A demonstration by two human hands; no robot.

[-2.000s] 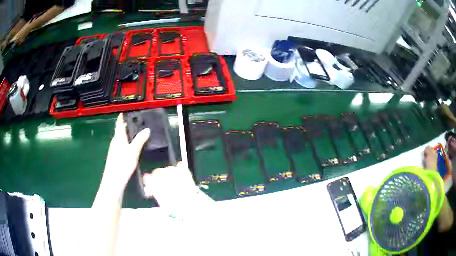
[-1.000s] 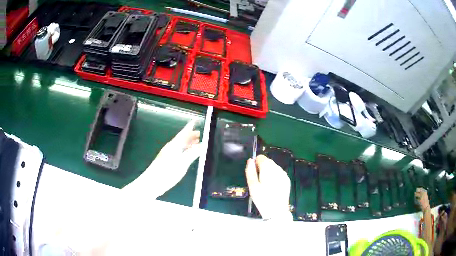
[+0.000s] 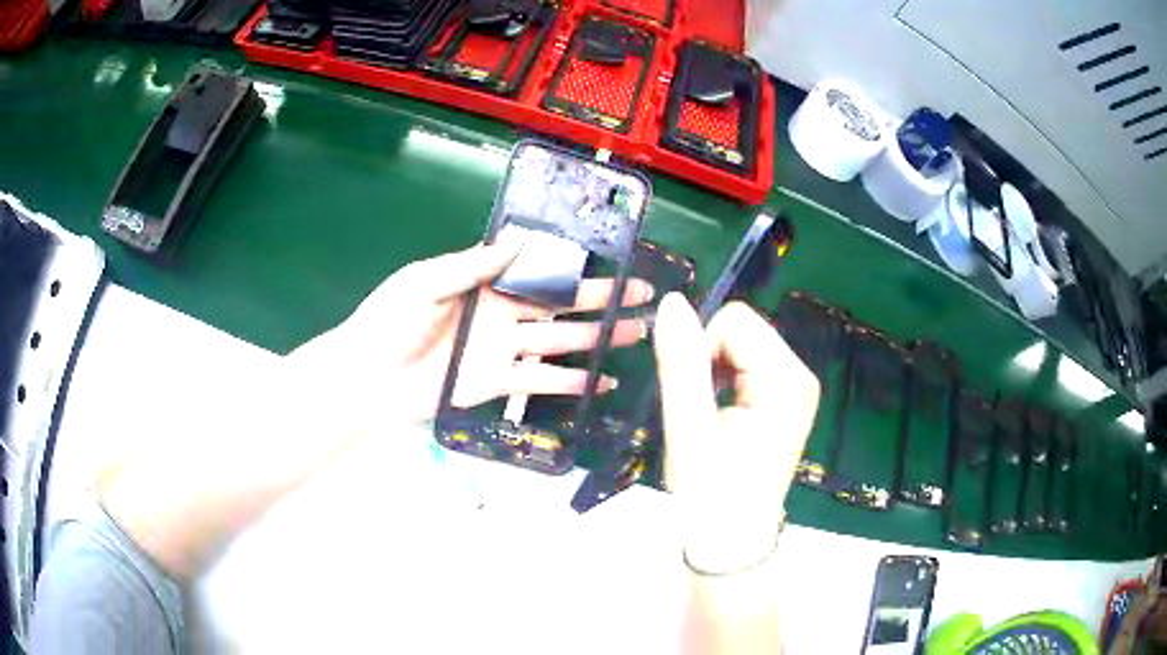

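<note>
My left hand holds a phone middle frame upright near the centre; its fingers show through the large opening. My right hand grips another middle frame, seen nearly edge-on and partly hidden by the fingers. Behind the hands, a further frame lies low on the green surface, mostly hidden. A small stack of middle frames lies at the left on the green surface. More frames lie in a row to the right of my right hand.
A red tray with single frames and piles stands beyond my hands. White tape rolls are by the pale cabinet. A single phone frame and a green fan are at the lower right. A white perforated strip is at far left.
My left hand, empty a second ago, now holds a middle frame raised up. My right hand has lifted a frame off the green surface. The view has shifted, so the red tray sits higher.
</note>
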